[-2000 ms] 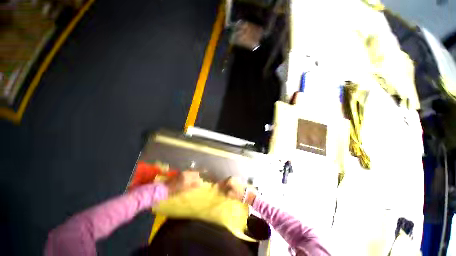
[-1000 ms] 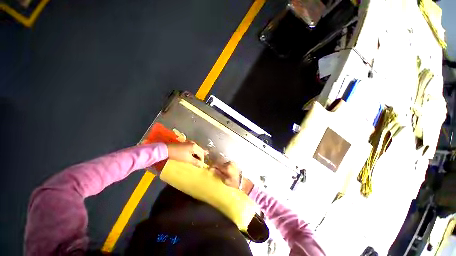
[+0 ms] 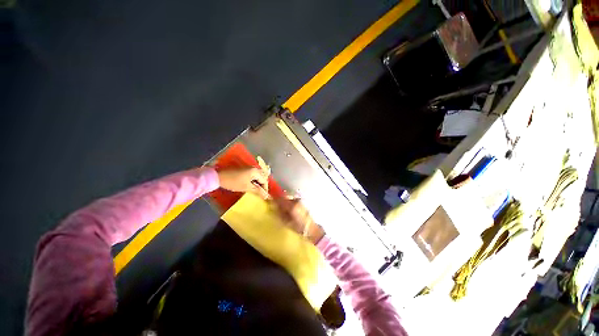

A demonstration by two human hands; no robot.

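The yellow panel (image 3: 272,237) lies slanted from the work board's near edge down over my dark apron, its lower right end lost in glare beside a dark brown spot. My left hand (image 3: 244,180) is at the panel's upper left edge with the fingers bent down on it, above the red-orange pad (image 3: 234,157). My right hand (image 3: 297,215) is at the panel's top edge, close to the left hand, blurred, its fingertips hard to make out. The fingers hide the edge of the panel.
The grey work board (image 3: 266,141) has a rail with a pale yellow strip and a black clamp (image 3: 391,261) at its corner. On the white-covered table are a panel with a brown patch (image 3: 435,233), yellow strips (image 3: 486,252) and a blue-rimmed tray. A yellow line crosses the dark floor.
The view has turned, so the board and table appear more slanted. More of the red-orange pad shows around my left hand. Both hands remain at the panel's upper edge.
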